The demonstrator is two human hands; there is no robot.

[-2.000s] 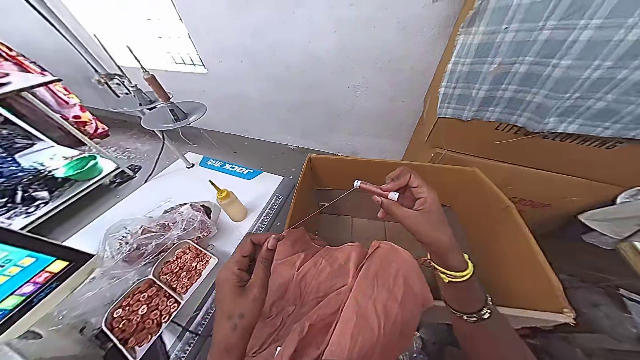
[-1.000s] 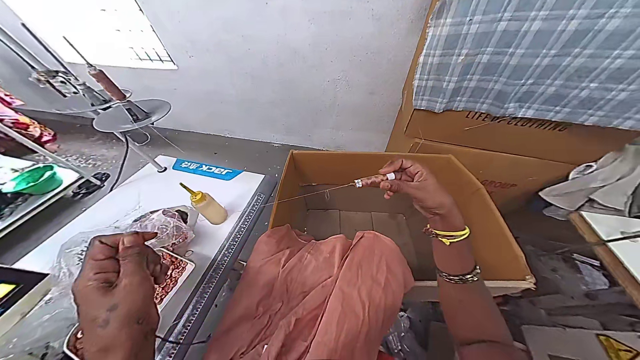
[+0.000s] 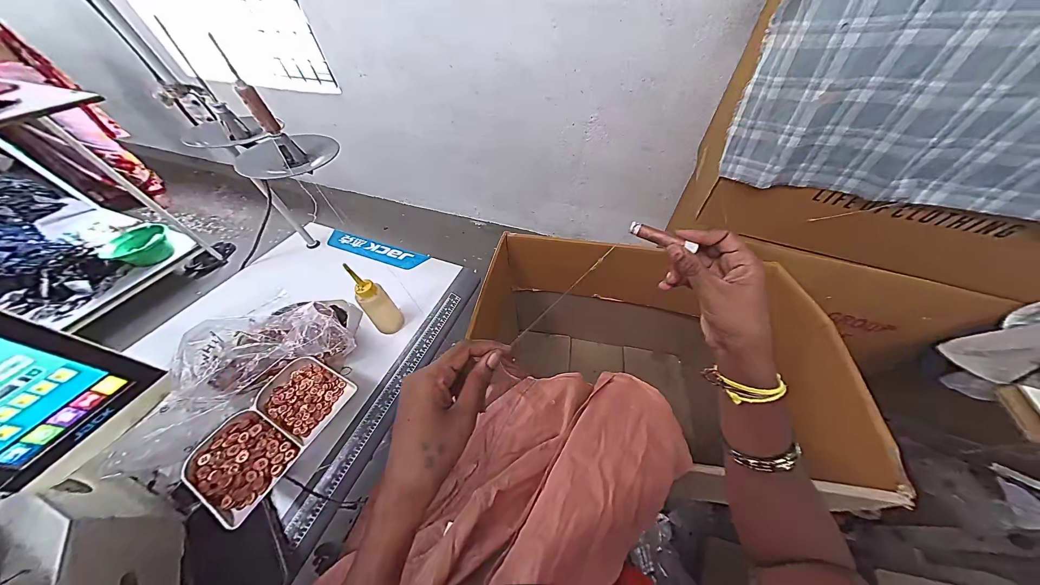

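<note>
My left hand (image 3: 455,406) pinches thread, and perhaps the edge of a salmon-pink garment (image 3: 585,455), between thumb and forefinger at the garment's top. Raised at the right, my right hand (image 3: 715,284) holds a small thread spool (image 3: 656,236) with white ends and reddish-brown thread. A thin thread (image 3: 565,292) runs slanting between the two hands. The garment lies bunched below them, in front of an open cardboard box (image 3: 601,256). On the table to the left are a two-part white tray (image 3: 307,443) of brown buttons and a plastic bottle (image 3: 379,307) with a yellow nozzle.
The cardboard box's front edge lies close under my right forearm. A thread stand (image 3: 286,156) rises behind the white table (image 3: 439,280). A plastic bag (image 3: 236,349) lies by the tray, with a screen (image 3: 61,398) at far left. Checked cloth (image 3: 886,106) hangs over cardboard at right.
My left hand was raised away from the garment at the left a second ago; it is now back at the garment's top edge. The spool has stayed in my right hand.
</note>
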